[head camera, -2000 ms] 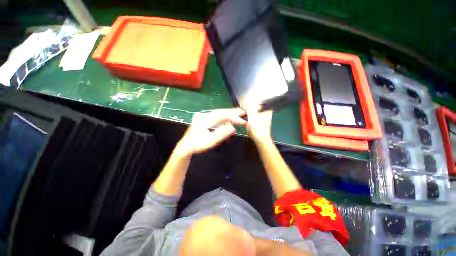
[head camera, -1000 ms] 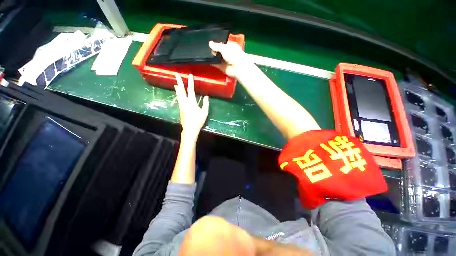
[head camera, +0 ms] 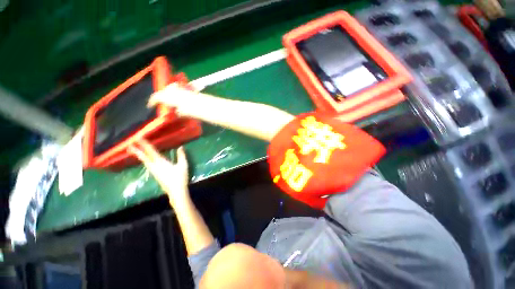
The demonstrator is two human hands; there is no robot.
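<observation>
A black tablet screen assembly [head camera: 125, 115] lies in the top red foam tray [head camera: 90, 135] at the left of the bench. This tray sits tilted and a little offset on the red trays under it [head camera: 183, 131]. My right hand [head camera: 172, 100] is at the tray's right end, fingers curled over its rim onto the tablet's edge; the grip is blurred. My left hand [head camera: 164, 169] touches the tray's near side with its fingertips, thumb spread apart.
Another red tray [head camera: 305, 70] holds an open-backed tablet [head camera: 339, 56] at the right of the bench. Clear blister trays [head camera: 435, 73] with small black parts stand at far right. White sheets [head camera: 70, 163] lie at left. Black foam trays [head camera: 121, 257] are stacked below the bench edge.
The tablet has gone from being held tilted over the left tray to lying inside it. The top tray has shifted against its stack. The view has turned.
</observation>
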